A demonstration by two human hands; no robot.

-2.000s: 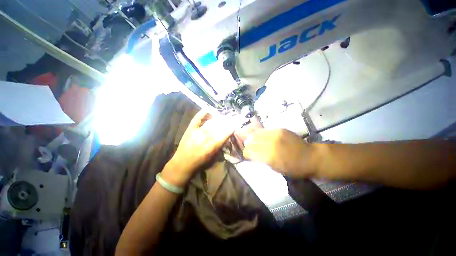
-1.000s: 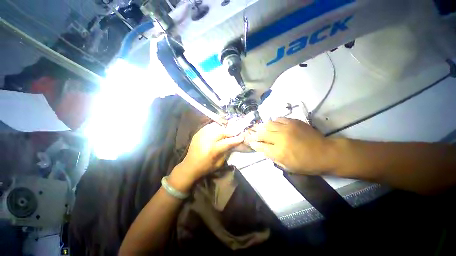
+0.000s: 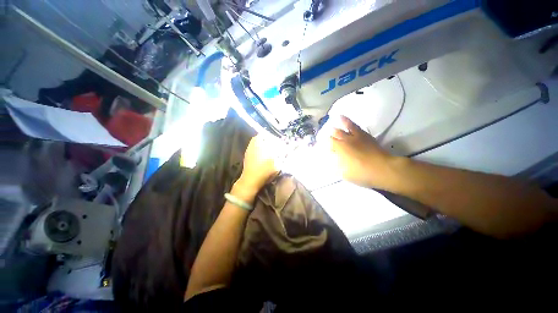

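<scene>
The dark brown garment piece [image 3: 183, 208] is bunched from the needle area down over the table's front edge. My left hand [image 3: 260, 162] lies on the cloth just below the presser foot [image 3: 300, 129]; glare washes out its fingertips, so its grip cannot be told. My right hand [image 3: 358, 156] is right of the needle with fingers bent, apart from my left hand; glare hides what its fingertips touch. A dark strip [image 3: 404, 203] hangs from under my right hand. The white sewing machine [image 3: 391, 70] with blue "JACK" lettering stands above both hands.
A bright lamp glare [image 3: 194, 131] lies left of the needle. A white paper sheet [image 3: 61, 122] and red items [image 3: 128, 125] are at the left. A cream machine part with a round wheel [image 3: 73, 226] is at the lower left. A measuring scale [image 3: 391, 234] runs along the table's front edge.
My right hand has moved up and right, away from my left hand. The lamp glare looks smaller and the camera view has shifted. My left hand stays near the needle.
</scene>
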